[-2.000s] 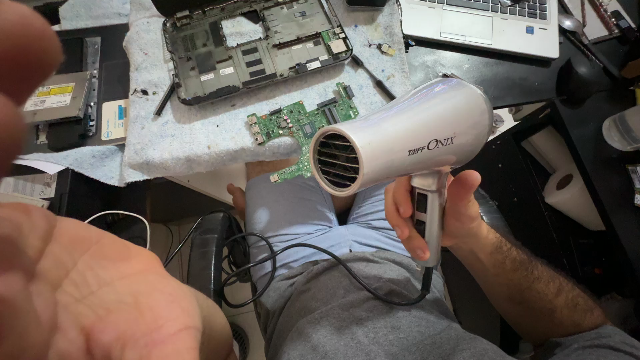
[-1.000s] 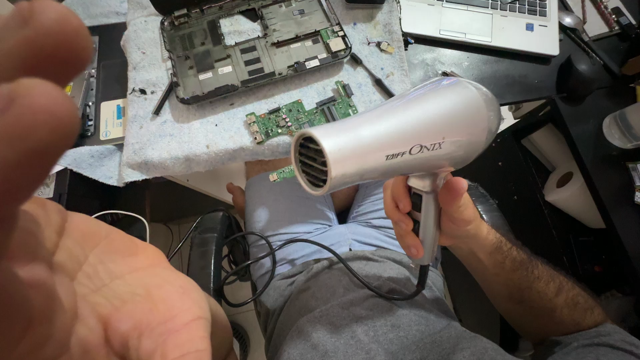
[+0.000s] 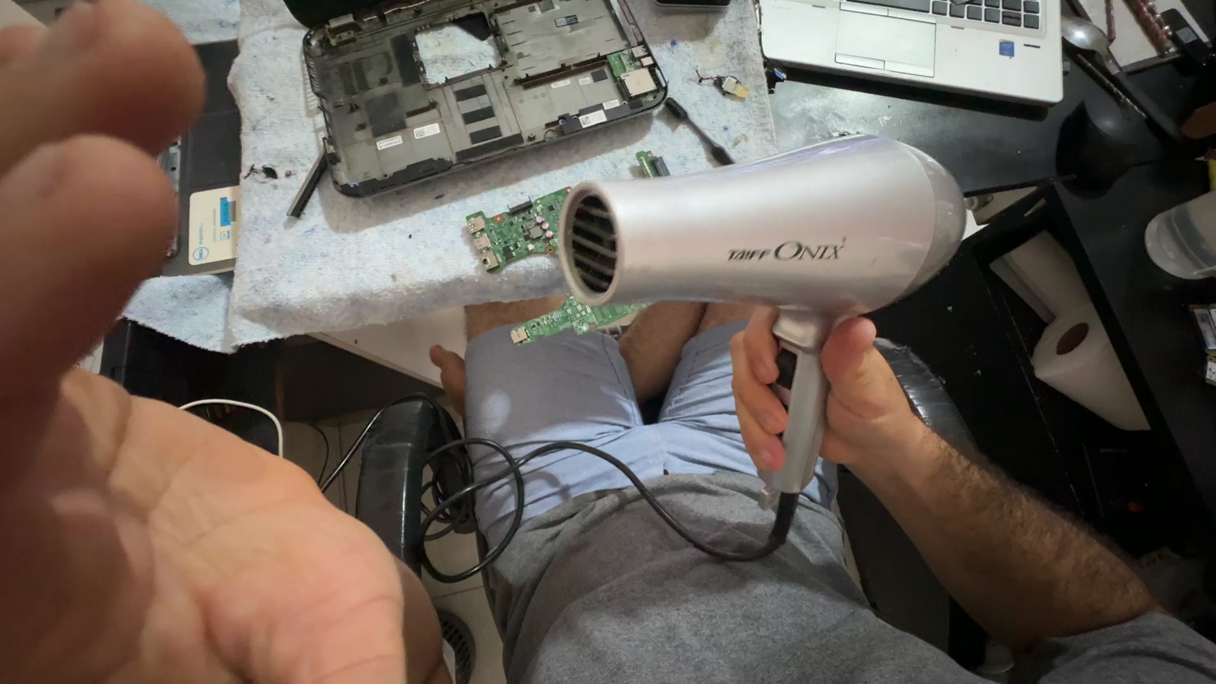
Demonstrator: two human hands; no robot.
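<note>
My right hand grips the handle of a silver Taiff Onix hair dryer, its grilled nozzle pointing left. Close to the camera at the left, my left hand is raised, palm showing, fingers apart and partly cut off by the frame. Behind and below the nozzle lies a green circuit board at the edge of a pale cloth, partly hidden by the dryer and jutting past the edge over my lap. Beyond it rests an open black laptop base. A black brush-like tool lies right of the base.
A silver laptop stands at the back right. The dryer's black cord loops over my lap to a chair armrest at the left. White paper rolls lie in a dark compartment at the right, below a clear plastic container.
The dryer's nozzle has swung left and up, turning more sideways, and it now hides the board's middle. My left hand stays raised, its fingers slightly shifted.
</note>
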